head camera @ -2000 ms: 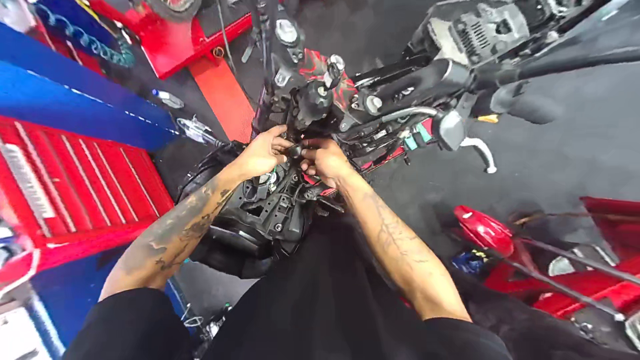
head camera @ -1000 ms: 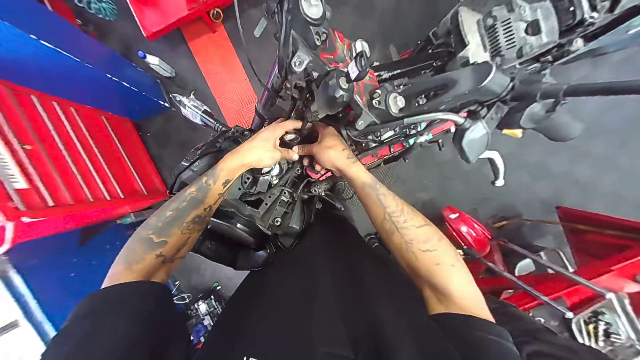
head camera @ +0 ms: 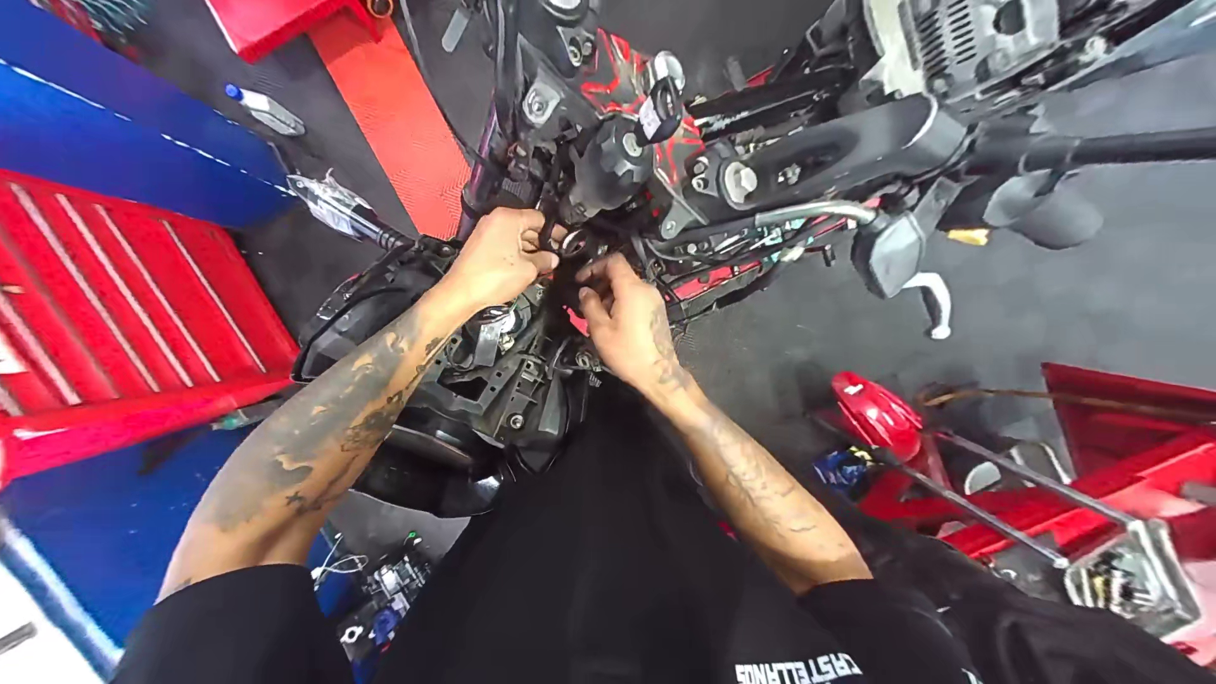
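Note:
Both my hands work inside the open front of a partly stripped motorcycle (head camera: 518, 394), just below a black round cap or housing (head camera: 608, 166). My left hand (head camera: 503, 256) pinches a thin dark part, perhaps a cable or strap, between thumb and fingers. Right beside its fingertips is a small ring-shaped part (head camera: 573, 243). My right hand (head camera: 622, 318) is a little lower and to the right, fingers curled near dark cables; whether it grips anything cannot be told. A bit of pink-red material (head camera: 577, 321) shows between the hands.
A red tool cabinet (head camera: 142, 313) stands at left beside a blue panel. A bottle with a blue cap (head camera: 266, 109) lies on the floor near a red strip (head camera: 394, 123). A mirror (head camera: 888, 252) and bars extend right. Red parts (head camera: 879, 413) and a metal tray (head camera: 1130, 579) are at lower right.
My hands, close together around a dark part a second ago, are now apart, the right one lower. The view has shifted somewhat since the first frame.

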